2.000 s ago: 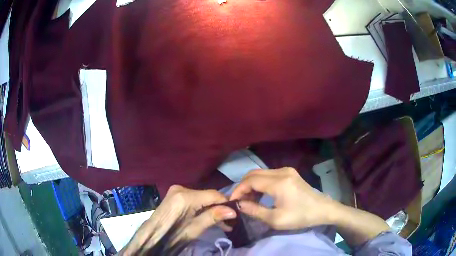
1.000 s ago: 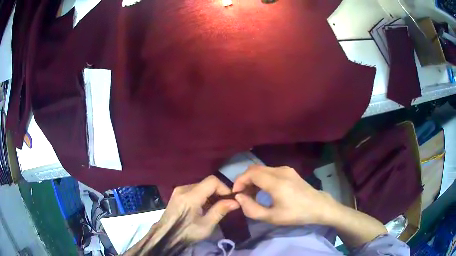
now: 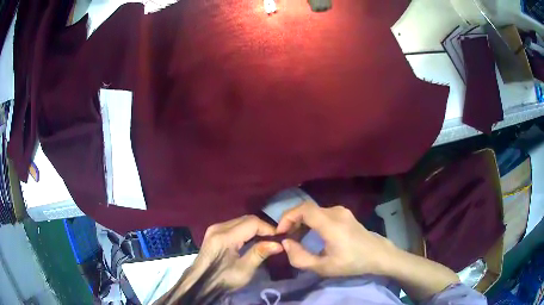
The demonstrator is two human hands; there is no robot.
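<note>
A large maroon garment panel [image 3: 268,119] lies over the white table, lit brightly at the top, its lower edge hanging toward my lap. A white interlining strip [image 3: 123,149] lies on its left part. My left hand [image 3: 238,247] and my right hand [image 3: 325,241] meet at the bottom centre, below the panel's edge. Both pinch a small dark maroon piece of cloth [image 3: 281,267] between thumb and fingers. The fingers hide most of its upper part; it hangs down between the hands.
Narrow maroon pieces [image 3: 480,83] lie with pale ones at the table's right. A cardboard box [image 3: 496,202] with maroon cloth stands low right. Layered maroon cloth [image 3: 27,89] is at the far left. A blue basket [image 3: 82,239] and a white surface [image 3: 156,275] show below.
The small maroon piece hung lower and more visibly one second ago; now less of it shows. The hands stay pinched together at almost the same place. The view has shifted slightly.
</note>
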